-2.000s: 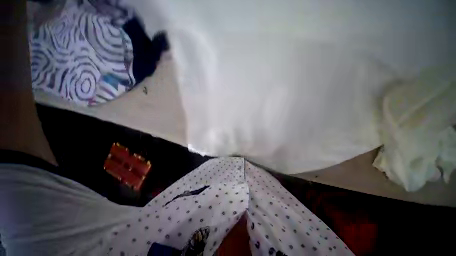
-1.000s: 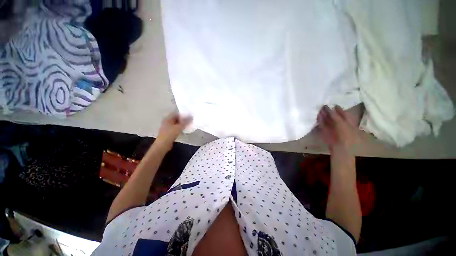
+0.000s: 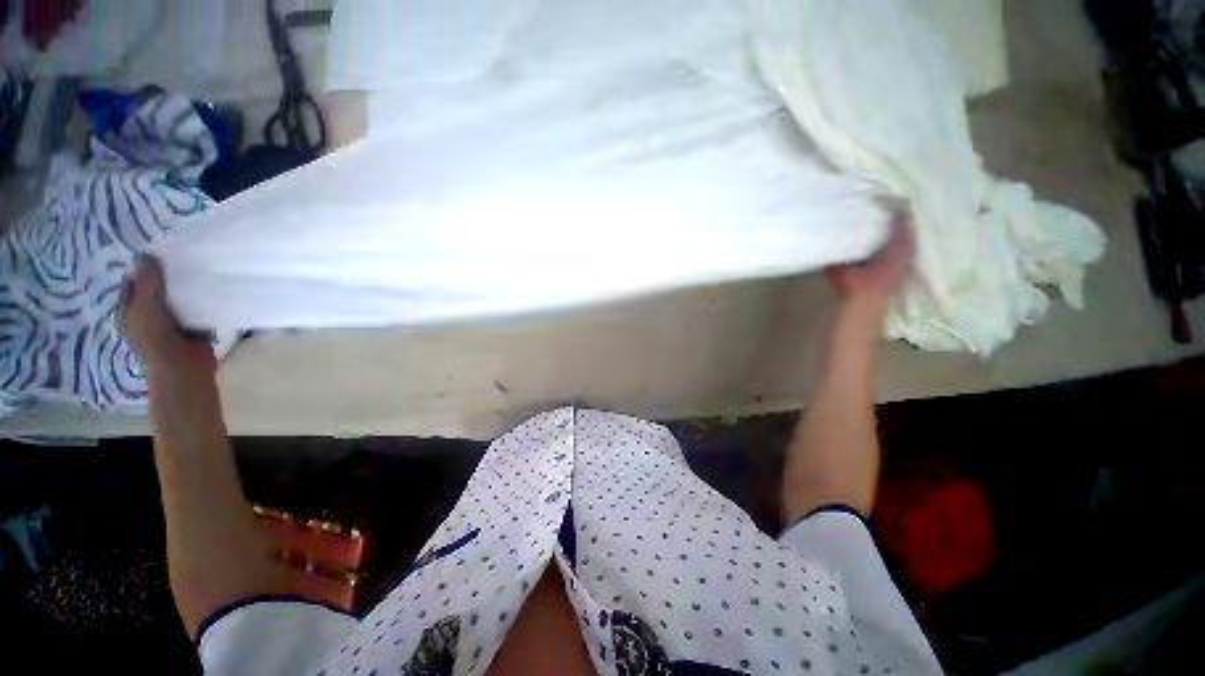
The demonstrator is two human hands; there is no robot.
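White fabric [image 3: 502, 218] is stretched between my two hands over the table, its near edge pulled taut. My left hand [image 3: 152, 301] grips its left corner, in front of the circle-print fabric. My right hand [image 3: 877, 254] grips its right end, beside a crumpled cream-white cloth [image 3: 925, 185]. The fingers of both hands are partly hidden and slightly blurred. The far part of the white fabric lies back across the table.
Circle-print fabric [image 3: 79, 284] lies at the left, with a blue piece behind it. Dark-handled scissors [image 3: 293, 112] lie beyond. Dark items [image 3: 1169, 225] are at the far right. The beige table's near edge [image 3: 463, 396] crosses before me; a red-brown box [image 3: 311, 552] is below.
My left hand has moved far left and forward with the fabric corner. My right hand has moved forward and grips the fabric. The near edge has lifted away from my body, and the scissors now show.
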